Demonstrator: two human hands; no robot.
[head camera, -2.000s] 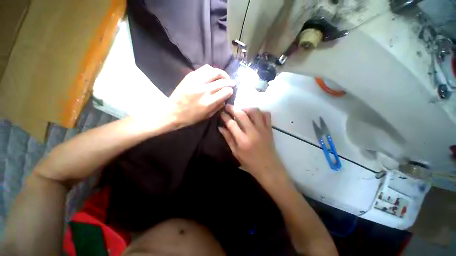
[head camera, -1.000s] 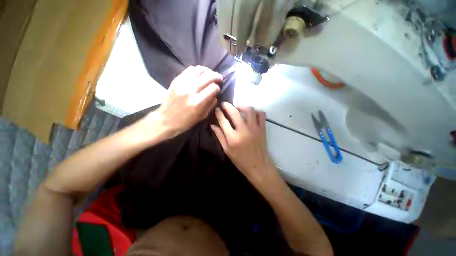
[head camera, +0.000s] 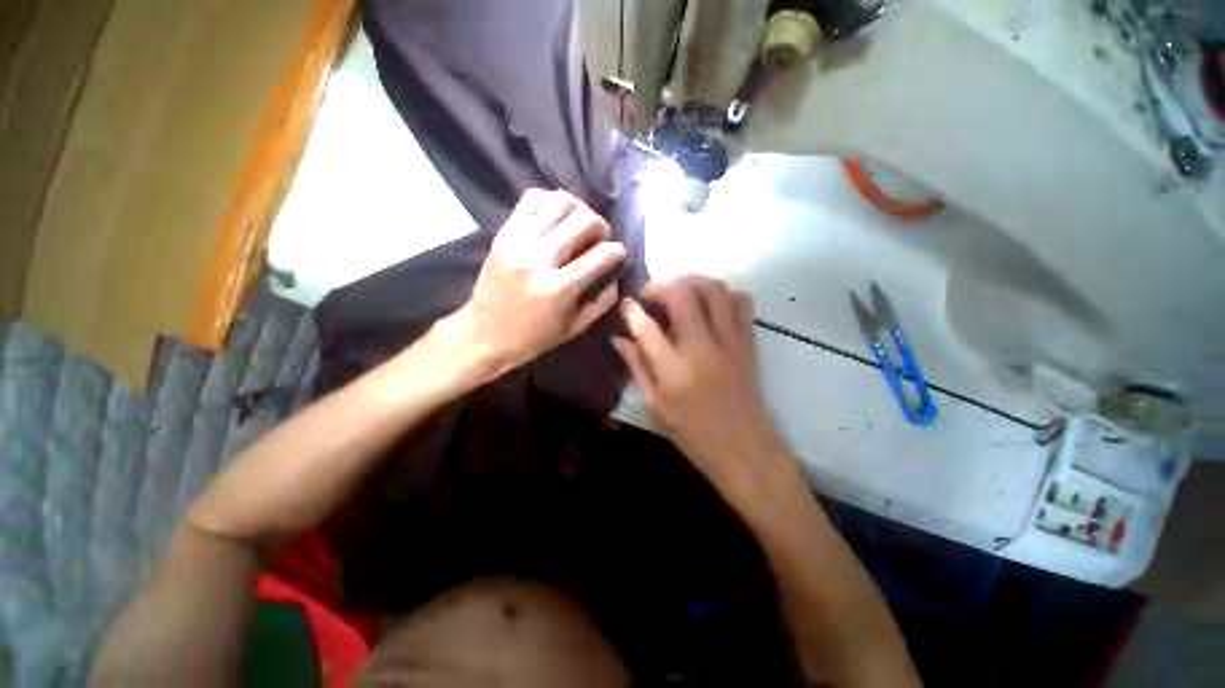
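Observation:
Dark brown-purple cloth (head camera: 464, 101) runs from the back of the table, past the needle area, down over my lap. My left hand (head camera: 544, 276) pinches the cloth just left of and below the bright presser foot and needle (head camera: 654, 151). My right hand (head camera: 692, 352) lies beside it, with thumb and fingertips gripping the cloth edge close to the left fingertips. The fold between the fingertips is partly hidden. The lamp glare hides the exact needle point. The white sewing machine head (head camera: 940, 121) stands at the right.
Blue-handled thread snips (head camera: 897, 360) lie open on the white table (head camera: 833, 470). An orange handle loop (head camera: 889, 195) shows behind them. A small tray with red spots (head camera: 1085, 518) is at the table's right end. Orange-edged cardboard (head camera: 161, 148) and grey quilted padding (head camera: 94, 444) lie left; a red stool (head camera: 336, 632) below.
Both hands first shifted slightly left, then back right, still holding the cloth. More of the cloth now spreads to the left of my left hand. The camera view has shifted a little.

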